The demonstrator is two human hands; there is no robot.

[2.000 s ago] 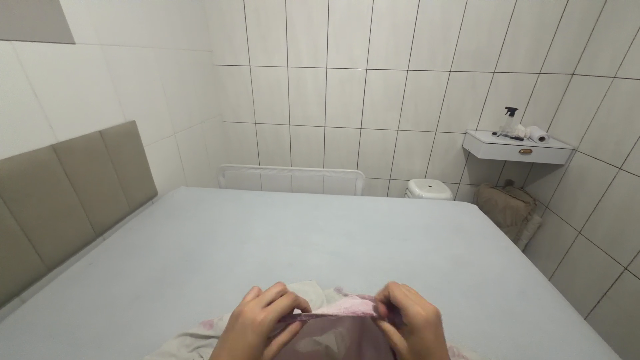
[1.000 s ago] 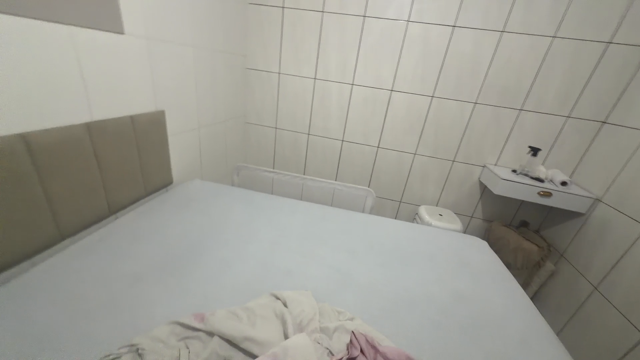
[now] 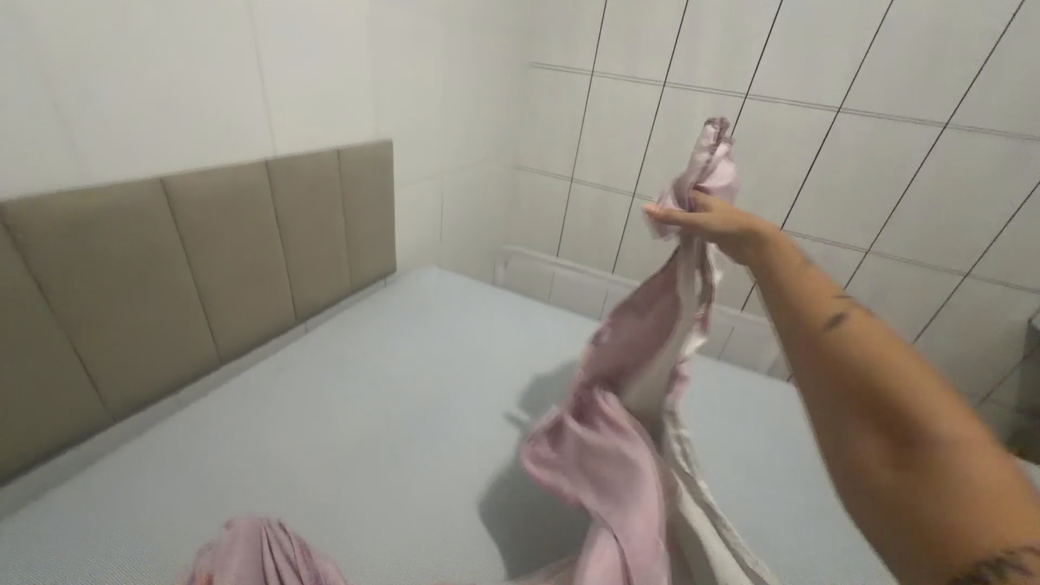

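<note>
Raised above the bed, my right hand (image 3: 715,223) grips a pink and off-white cloth (image 3: 617,455), with a bunched end sticking up above the fingers. From that hand the cloth hangs in a long twisted drape down to the bottom edge of the view, showing pink and pale sides. Another gathered bunch of pink fabric (image 3: 264,556) rises at the lower left; whether it joins the same cloth cannot be told. My left hand cannot be made out.
Below the cloth lies a bed with a light blue surface (image 3: 366,406). A padded beige headboard (image 3: 227,260) stands along its left side. A white rail (image 3: 561,272) runs beyond the far edge, before a tiled wall (image 3: 812,162).
My right hand, out of view one second ago, now holds the cloth up high. The cloth lay crumpled on the bed then. The view has swung left.
</note>
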